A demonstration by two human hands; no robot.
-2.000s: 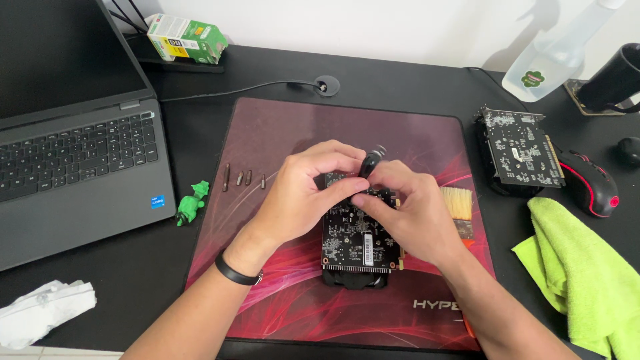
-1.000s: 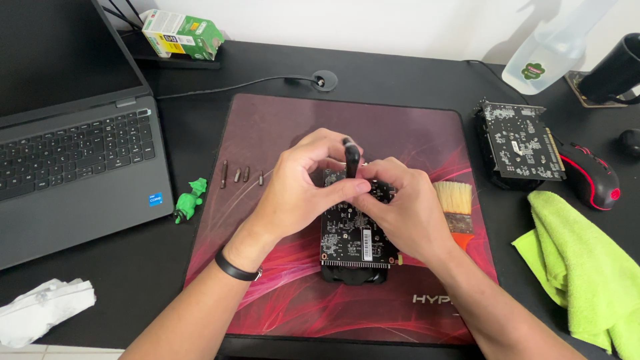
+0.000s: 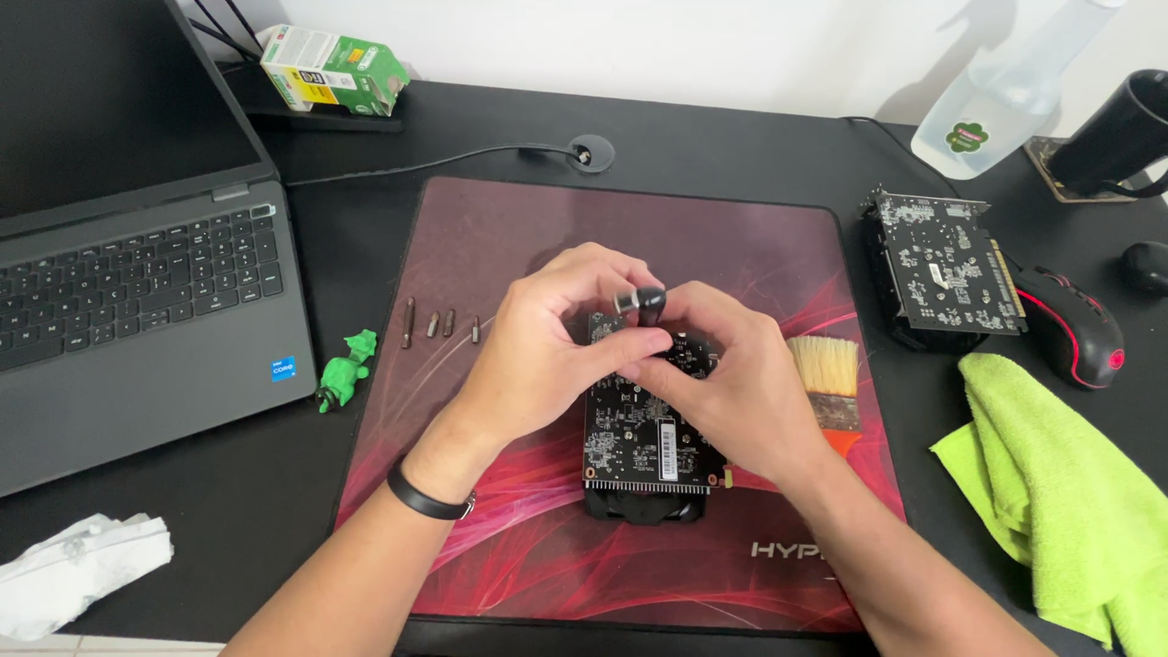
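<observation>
A graphics card point(image 3: 630, 447) lies on the mouse pad point(image 3: 730, 593) with its circuit board up and its black fan shroud beneath. Over the card's far part, my left hand point(image 3: 575, 338) and my right hand point(image 3: 721, 365) meet at a small black-handled tool point(image 3: 650, 303), which looks like a screwdriver. Thumbs and fingers of both hands close around it; its tip is hidden. Left of my left hand lie several screwdriver bits point(image 3: 448, 323). Just right of my right hand is a paintbrush point(image 3: 826, 383) with pale bristles, partly behind my forearm.
A laptop point(image 3: 146, 301) and a green figurine point(image 3: 345, 372) are at left, near crumpled white paper point(image 3: 82, 570). At right are a second graphics card point(image 3: 949, 265), a computer mouse point(image 3: 1068, 324), a lime-green cloth point(image 3: 1068, 493), a plastic bottle point(image 3: 990, 105) and a black mug point(image 3: 1109, 137).
The tool's black handle, more upright one second ago, now leans with its end toward the left. Both hands have stayed together over the card.
</observation>
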